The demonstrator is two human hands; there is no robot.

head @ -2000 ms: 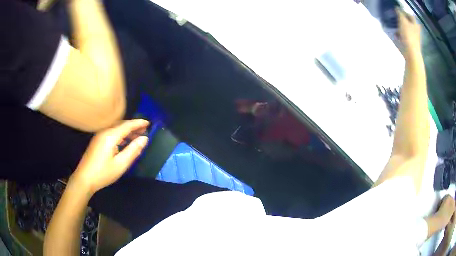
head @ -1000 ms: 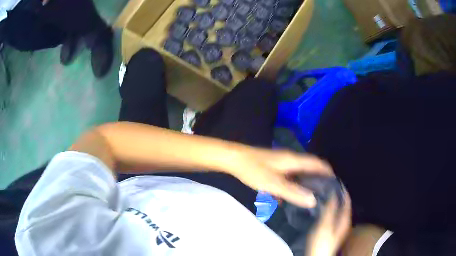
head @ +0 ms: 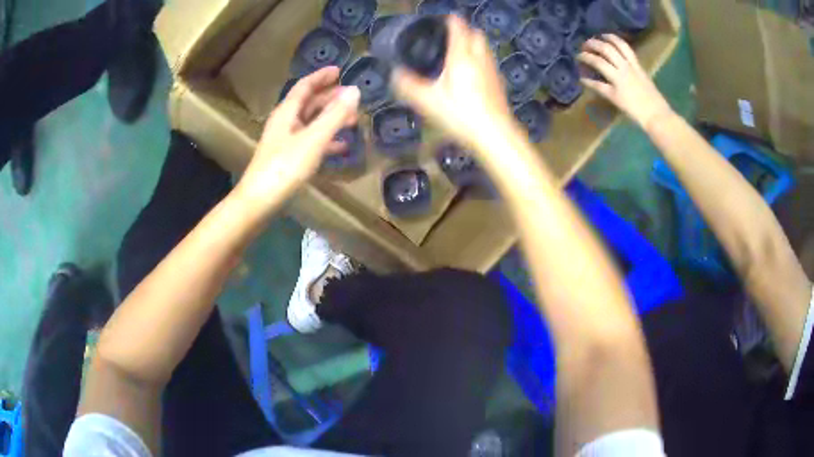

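Dark grey cup-shaped housings (head: 397, 127) stand in rows on a flat brown layer pad (head: 419, 230) inside an open cardboard carton (head: 500, 234). My right hand (head: 464, 89) grips a dark housing (head: 419, 45) above the rows, its open cup showing; the hand is slightly blurred. My left hand (head: 299, 134) is over the carton's left part, fingers curled and apart, with nothing seen in it. It partly hides housings below.
Another person's hand (head: 625, 76) reaches into the carton from the right, near a housing (head: 618, 12). A bright blue stool (head: 727, 192) stands at the right. My knees and a white shoe (head: 312, 281) are below the carton. Another person's dark legs (head: 134, 62) are upper left.
My hands were together on a dark housing at the lower right; now they are apart over the carton, the right one holding a housing. Another person's hand has come over the carton.
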